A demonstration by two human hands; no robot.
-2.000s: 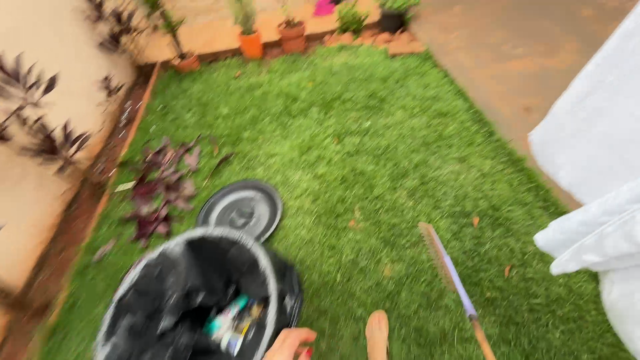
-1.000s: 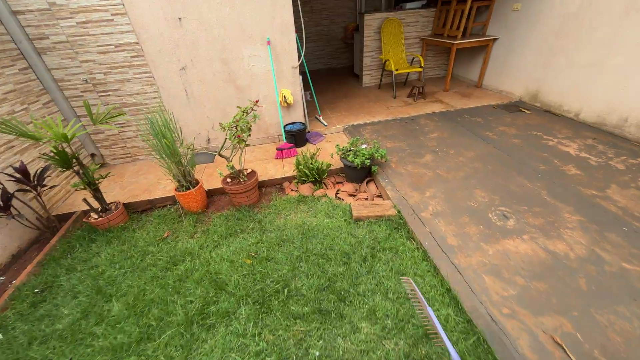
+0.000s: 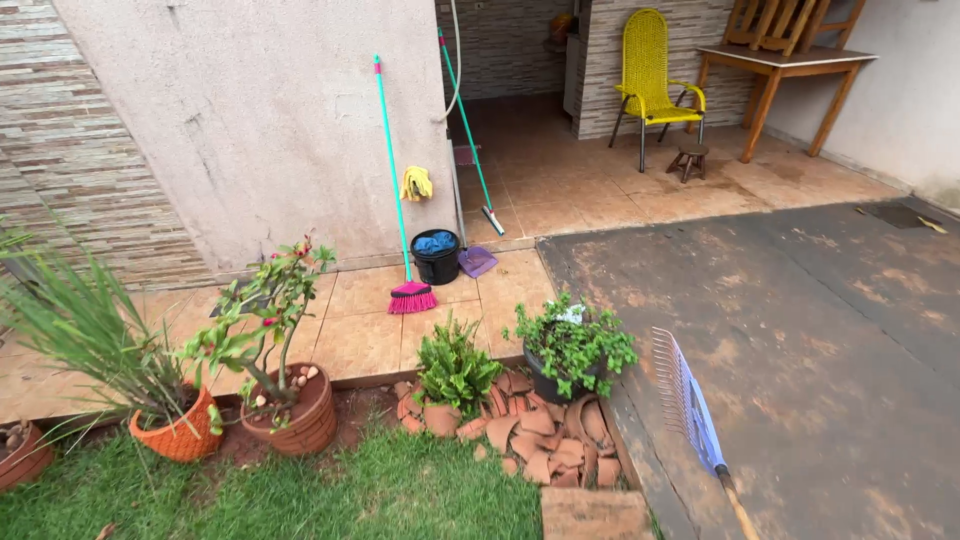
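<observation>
Neither of my hands shows in the view now. A leaf rake with a lilac plastic head [image 3: 694, 412] and a wooden handle [image 3: 739, 510] reaches in from the lower right, over the dark paving; whatever holds its handle is out of frame. Against the wall leans a broom with pink bristles [image 3: 412, 298] and a teal handle. Beside it stands a black bucket [image 3: 437, 266] with blue cloth in it, and a purple dustpan [image 3: 478, 261] touches the floor to its right. A yellow cloth [image 3: 415, 184] hangs on the wall.
Potted plants in an orange pot [image 3: 180, 431], a terracotta pot [image 3: 300, 427] and a black pot [image 3: 551, 375] edge the lawn [image 3: 375, 499]. Broken terracotta pieces [image 3: 551, 439] lie by a wooden block [image 3: 596, 514]. Farther back are a yellow chair [image 3: 649, 75], a small stool [image 3: 690, 154] and a table [image 3: 787, 60].
The view has swung up from the lawn to the porch. The hand, the black bin and its lid seen earlier are out of frame. The rake now lies over the paving instead of the grass.
</observation>
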